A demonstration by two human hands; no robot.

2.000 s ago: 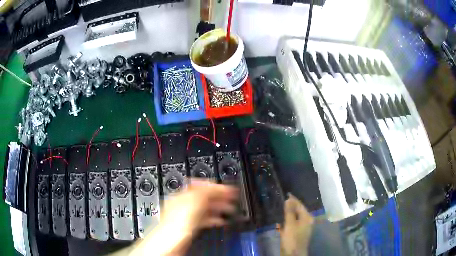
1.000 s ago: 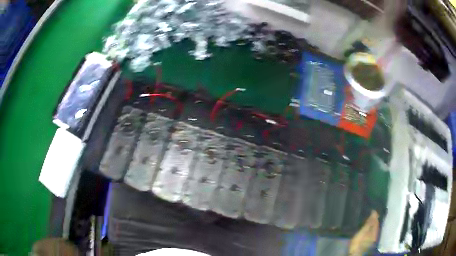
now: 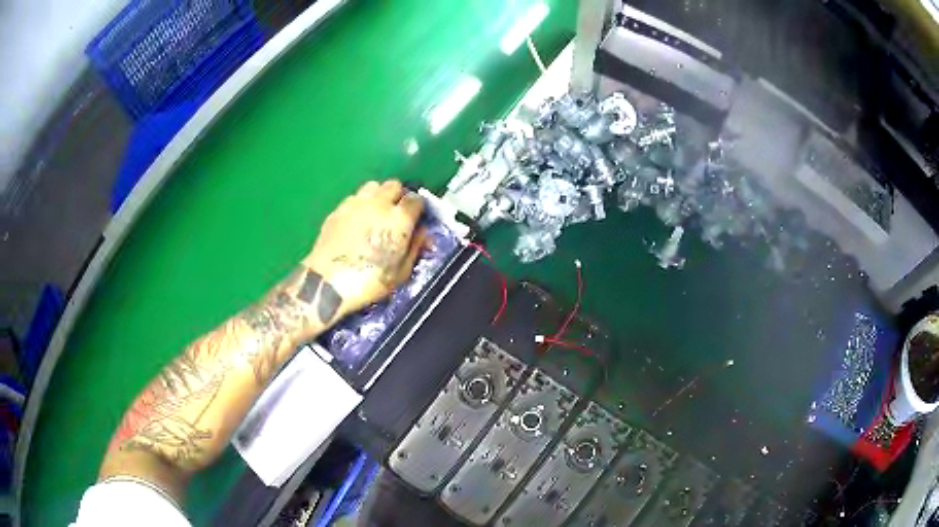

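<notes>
My left hand (image 3: 371,242) reaches into the dark-edged washer box (image 3: 360,340) at the left of the bench. Its fingertips are down inside the box and hidden, so I cannot tell what they hold. Small pale purple-looking rings show in the box below the hand. Several long black lock panels (image 3: 443,430) lie in a slanting row at the lower middle, each with a round hole ringed in metal. Thin red wires (image 3: 502,299) with small white plugs come from the panel tops. My right hand is not in view.
Silver castings (image 3: 556,196) are heaped at the back. A blue bin of screws (image 3: 849,376), a red bin (image 3: 883,437) and a white grease tub (image 3: 911,396) stand at the right edge. A white box or card (image 3: 299,417) lies below the washer box. A blue basket (image 3: 170,51) is at upper left.
The view has swung left, and the washer box is now nearer the middle. My left hand has come onto the box. The hand seen at the lower right a second ago is out of view.
</notes>
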